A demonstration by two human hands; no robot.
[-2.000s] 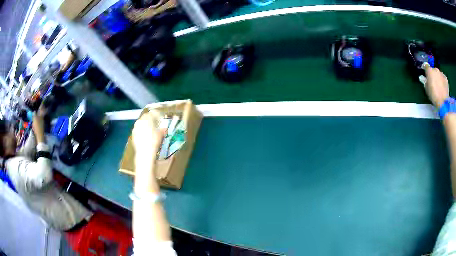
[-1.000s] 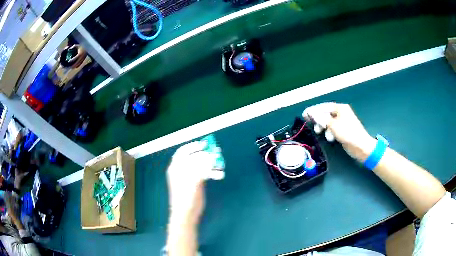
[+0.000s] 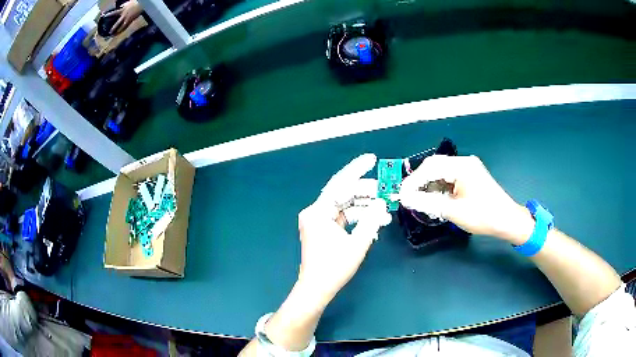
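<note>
A small green circuit board [image 3: 390, 180] is held upright between my two hands, over the left edge of a black housing. My left hand [image 3: 342, 222] holds the board at its left and lower edge, with white covers on the fingertips. My right hand [image 3: 462, 199] is at the board's right side with fingertips pinched; what they pinch is too small to tell. The black housing [image 3: 427, 233] sits on the green bench, mostly hidden under my right hand. A blue band is on my right wrist.
An open cardboard box [image 3: 180, 216] of green boards stands at the left. Beyond the whitish rail [image 3: 314, 134], part-built units [image 3: 357, 52] sit on the dark green belt. A grey post [image 3: 73, 129] rises behind the box. Another person's hand [image 3: 127, 15] shows at the upper left.
My left hand has brought the green board right to the housing, beside my right hand. My right hand has moved from the housing's upper corner over the housing to the board.
</note>
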